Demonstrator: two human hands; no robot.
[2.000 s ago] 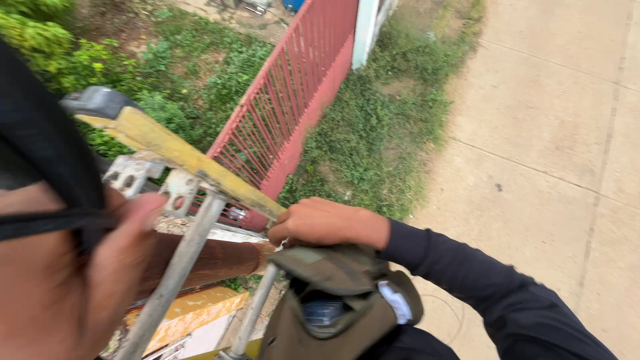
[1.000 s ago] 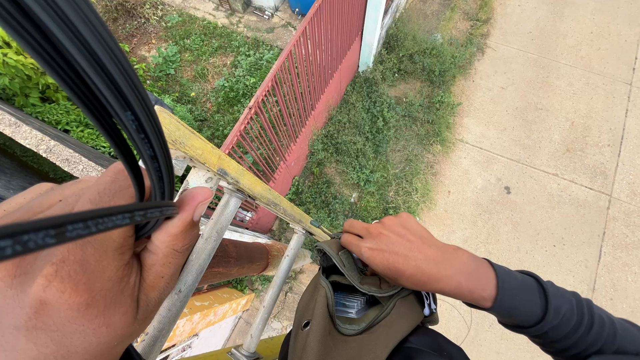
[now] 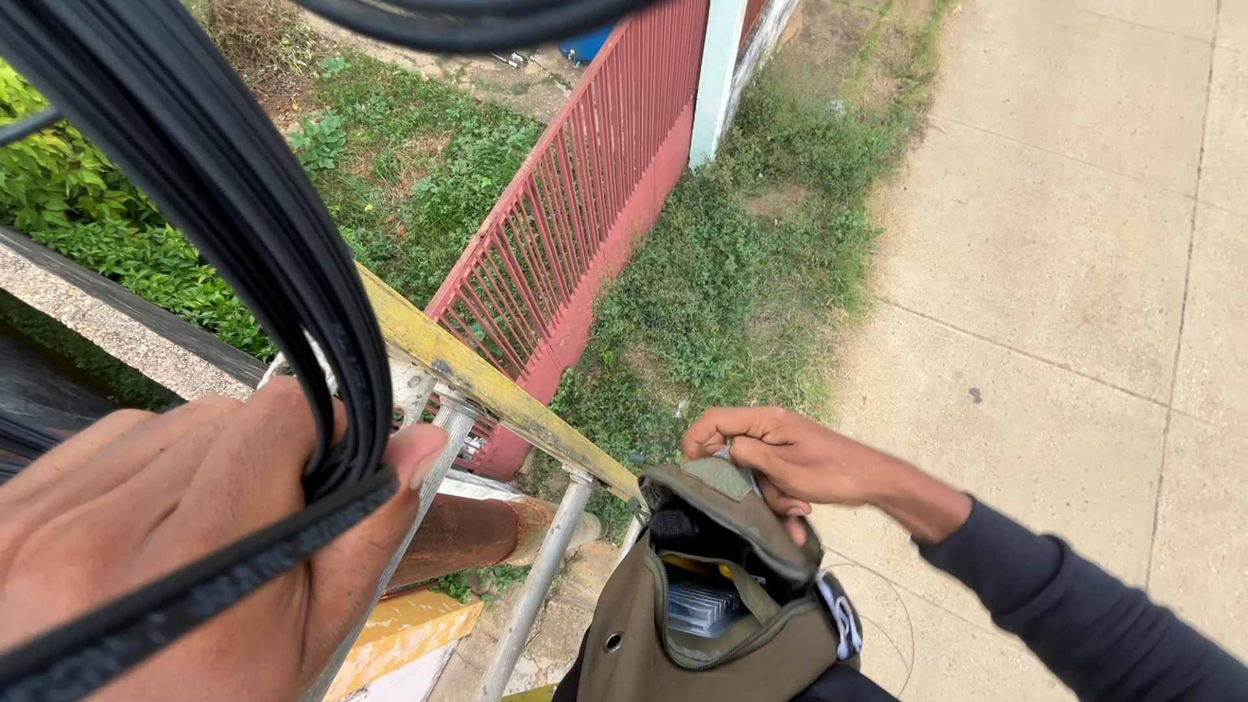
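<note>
My left hand (image 3: pixel 195 526) is closed around a thick bundle of black cables (image 3: pixel 283 244) at the left, close to the camera. One cable with printed marks crosses over its fingers. At the lower middle, an olive-green fabric tool bag (image 3: pixel 634 624) hangs open beside the ladder. My right hand (image 3: pixel 780 458) has its bent fingers on the bag's raised flap (image 3: pixel 721 487), with something small and pale partly hidden at the fingers. Inside the bag lie clear plastic pieces (image 3: pixel 700 606), a bit of yellow and dark items that I cannot make out.
A ladder with a yellow rail (image 3: pixel 507 390) and metal rungs (image 3: pixel 541 585) stands below me, near a rusty pipe (image 3: pixel 458 536). Beyond are a red metal fence (image 3: pixel 575 185), a pale post (image 3: pixel 717 78), weeds and a concrete pavement (image 3: pixel 1033 292) far below. A wall (image 3: pixel 117 312) runs at left.
My right hand has lifted the bag's flap, and the bag's opening shows wider than before. More of the black cable bundle is in view above my left hand, which keeps its hold.
</note>
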